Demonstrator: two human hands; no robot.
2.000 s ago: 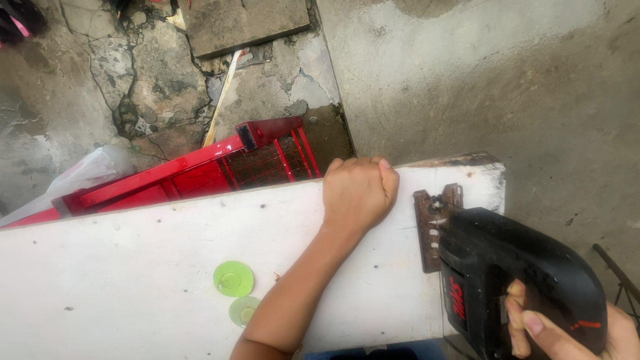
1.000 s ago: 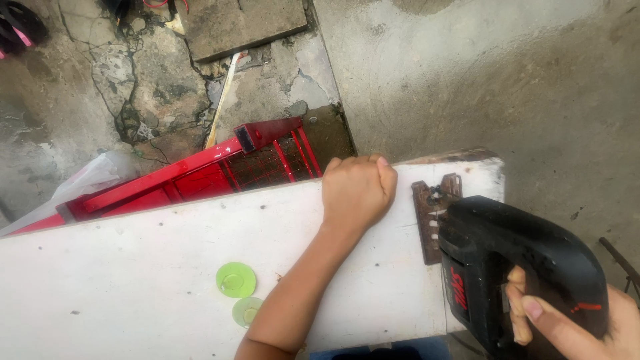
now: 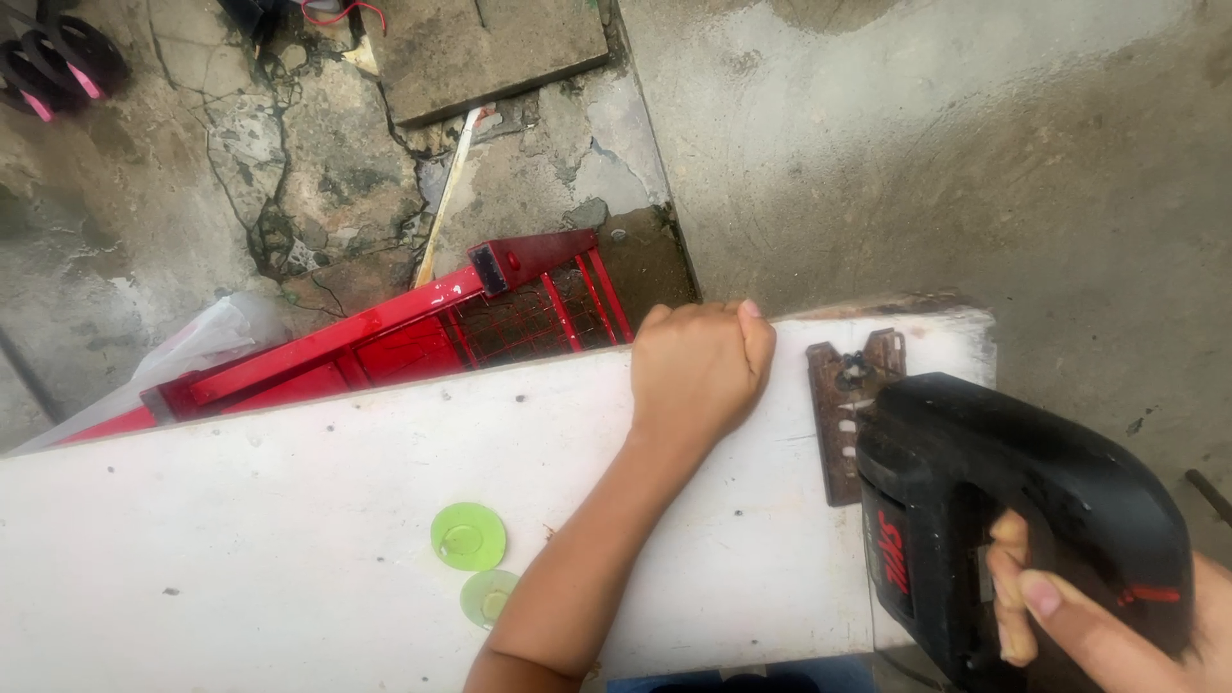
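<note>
A white-painted wooden board (image 3: 289, 500) spans the lower part of the view. My left hand (image 3: 703, 371) presses on it near the right end, its fingers curled over the far edge. My right hand (image 3: 1097, 616) grips the handle of a black Skil jigsaw (image 3: 1020, 462). The saw's rusty metal base plate (image 3: 833, 433) rests flat on the board, a little right of my left hand. A thin line crosses the board just below the saw's plate. The blade is hidden. Two green discs, a brighter one (image 3: 468, 536) and a paler one (image 3: 489, 599), lie left of my left forearm.
Beyond the board's far edge stands a red metal frame (image 3: 337, 337) with bars, beside a clear plastic bag (image 3: 217, 332). A concrete slab (image 3: 491, 48) and a thin strip (image 3: 448, 197) lie on the cracked floor. Black and pink items (image 3: 58, 63) are at the upper left.
</note>
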